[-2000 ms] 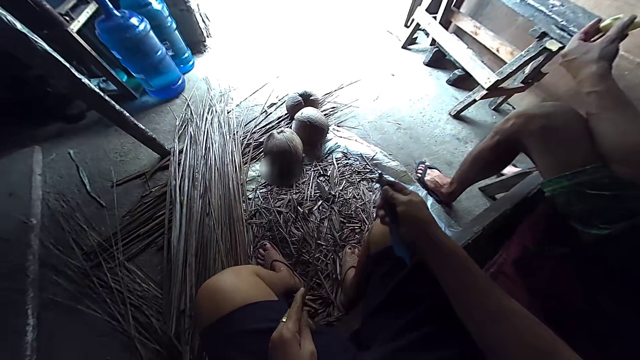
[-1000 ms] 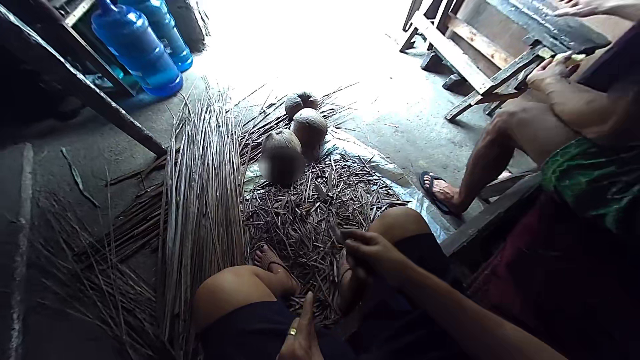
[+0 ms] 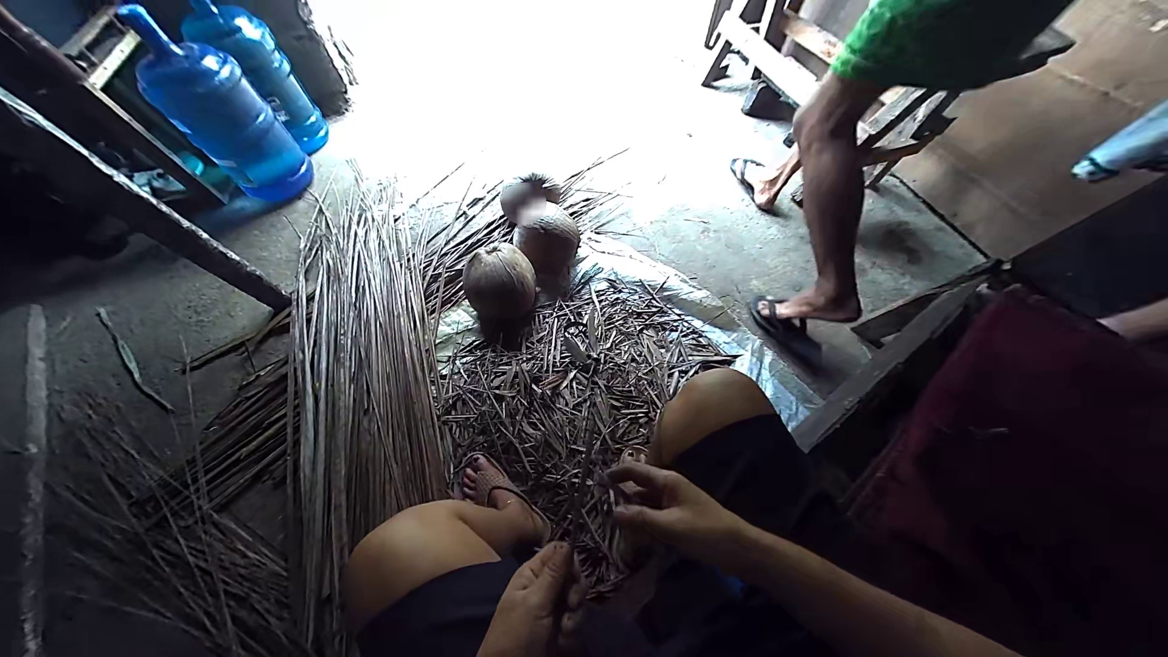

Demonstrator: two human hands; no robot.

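At the bottom centre, my left hand has its thumb and fingers pressed together on what looks like a thin dark strip. My right hand is above and right of it, between my knees, its fingers curved; whether they grip anything is unclear. Below both hands lies a pile of short dry plant pieces on a pale plastic sheet. A bundle of long thin dry palm-like sticks runs along the pile's left side. Round coconut-like objects, one in front of another, stand at its far end.
Blue water jugs stand at the upper left beside a wooden frame. Another person's leg in a flip-flop is right of the sheet, near a wooden bench. Dark red cloth covers something at the right.
My right hand has moved down and left, closer to my left hand. The other person, seated with hands visible at the right before, now appears upright near the bench.
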